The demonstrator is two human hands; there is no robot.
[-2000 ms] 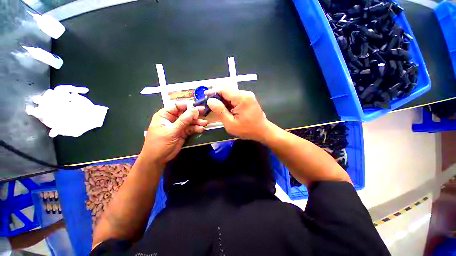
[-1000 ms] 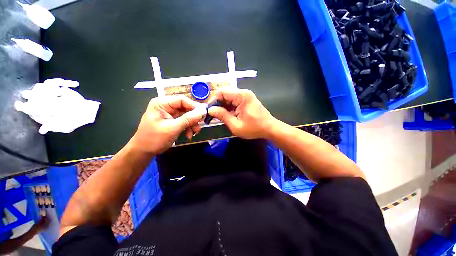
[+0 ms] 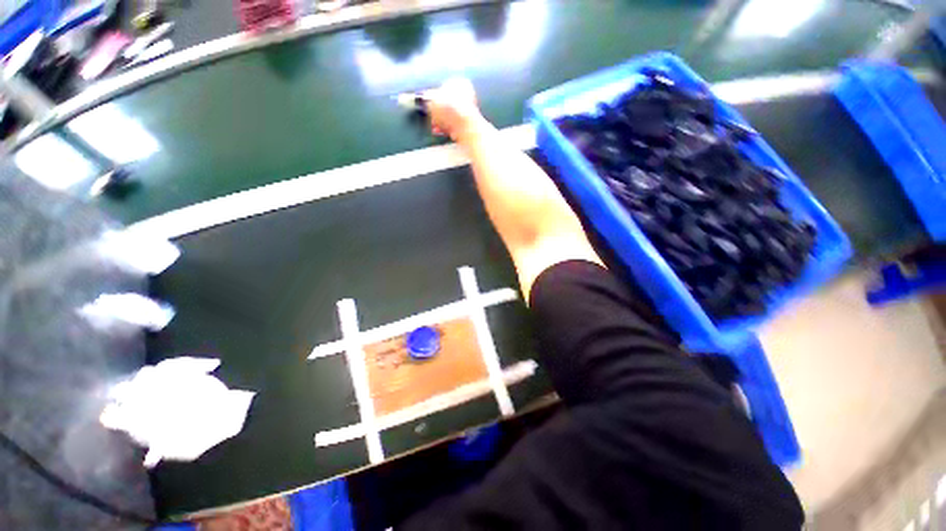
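My right hand [image 3: 453,109] is stretched out over the far green surface beyond the white rail. A small dark and pale part [image 3: 418,101] is at its fingertips; the view is blurred, and I cannot tell if it is gripped or just touched. My left hand is out of the picture. The small round blue dish [image 3: 423,343] sits on the tan work pad [image 3: 430,386], which is framed by crossing white tape [image 3: 415,319].
A blue crate [image 3: 619,244] heaped with black parts [image 3: 695,197] stands on the bench at right, beside my forearm. A crumpled white glove [image 3: 176,408] and white bottles [image 3: 130,310] lie at left. Another small dark part [image 3: 114,184] lies at far left.
My hands have parted from over the pad. My right arm has reached forward past the rail, and my left hand has left the picture. The view has tilted up towards the far surface.
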